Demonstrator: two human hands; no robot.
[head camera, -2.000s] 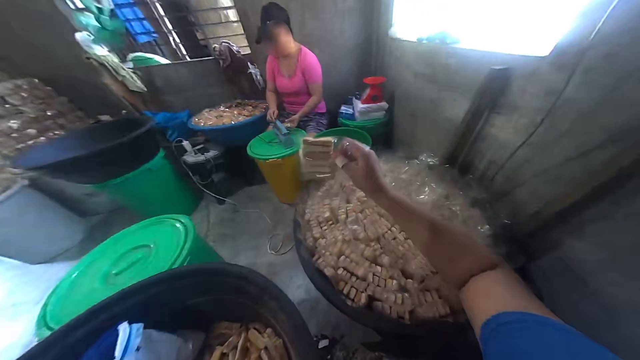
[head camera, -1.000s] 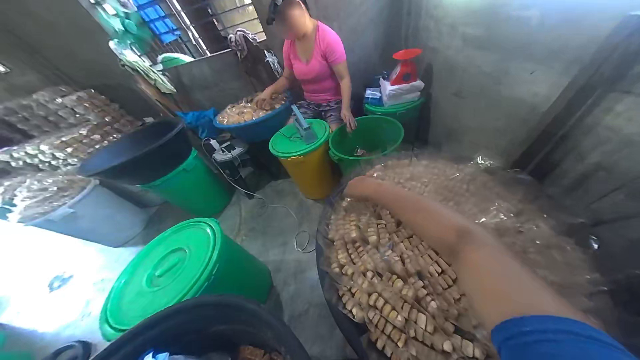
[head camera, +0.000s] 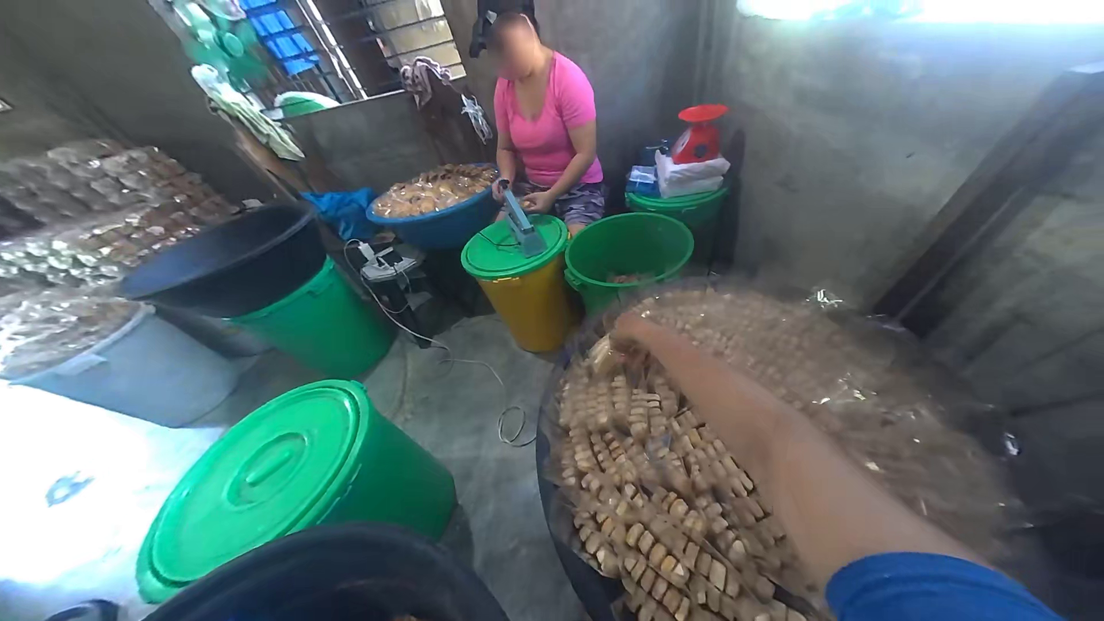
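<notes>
My right hand (head camera: 634, 336) reaches down from the lower right, blurred, onto the far left part of a heap of clear plastic packs (head camera: 664, 552) of small tan pieces. The packs fill a large dark tub (head camera: 552, 483). Whether the fingers grip a pack is not clear. Loose clear plastic (head camera: 862, 388) covers the heap's right side. My left hand is out of view.
A person (head camera: 552, 112) in a pink shirt sits behind a yellow bin with a green lid (head camera: 496, 259) and a tool on it. Near them stand an open green bucket (head camera: 630, 241), a blue basin (head camera: 431, 226) and a red scale (head camera: 699, 138). A green-lidded bin (head camera: 259, 483) and a black tub (head camera: 345, 569) stand lower left.
Two seconds ago my right hand was raised with a pack of pieces; since then it has come down onto the heap. The other person's hands have moved from the basin to the tool.
</notes>
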